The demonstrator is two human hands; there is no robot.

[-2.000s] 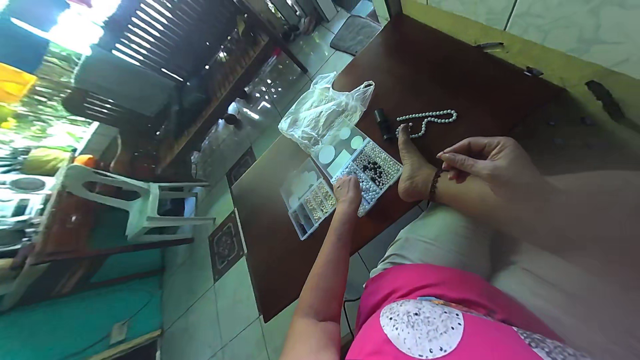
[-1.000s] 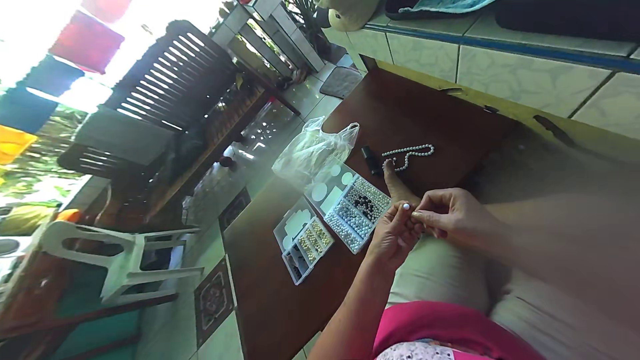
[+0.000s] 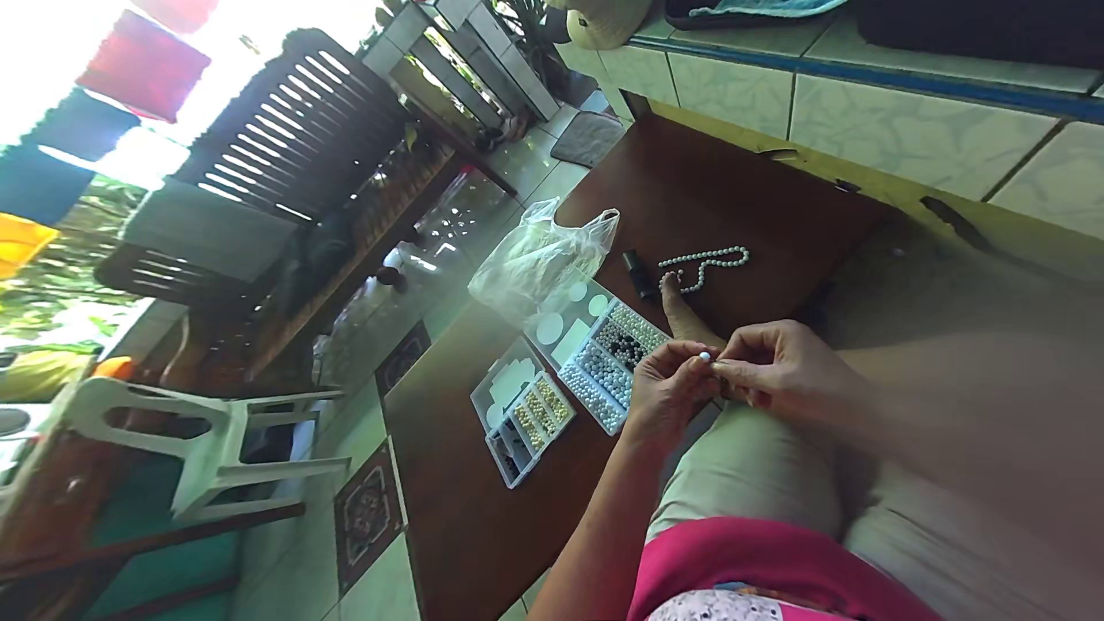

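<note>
Between the fingertips of my left hand (image 3: 673, 384) is a small white bead (image 3: 705, 356). My right hand (image 3: 772, 366) meets it there with thumb and forefinger pinched together; whether a thread or wire is between them is too small to tell. Just left of my hands lies an open divided plastic box (image 3: 604, 366) of white, silvery and dark beads. A smaller open box (image 3: 528, 427) holds gold-coloured beads and some dark pieces. Beyond my bare foot (image 3: 681, 315), a string of pearl-like beads (image 3: 703, 256) curves on the brown board, beside a small black bottle or tube (image 3: 638, 274).
A crumpled translucent plastic bag (image 3: 543, 254) sits behind the boxes on the brown wooden board (image 3: 466, 371). A tiled ledge (image 3: 914, 129) runs along the upper right. At left stand a white plastic chair (image 3: 216, 440) and a dark slatted wooden bench (image 3: 293, 121).
My left hand has left the larger bead box and come up to my right hand, with a white bead now in its fingertips. The view has shifted.
</note>
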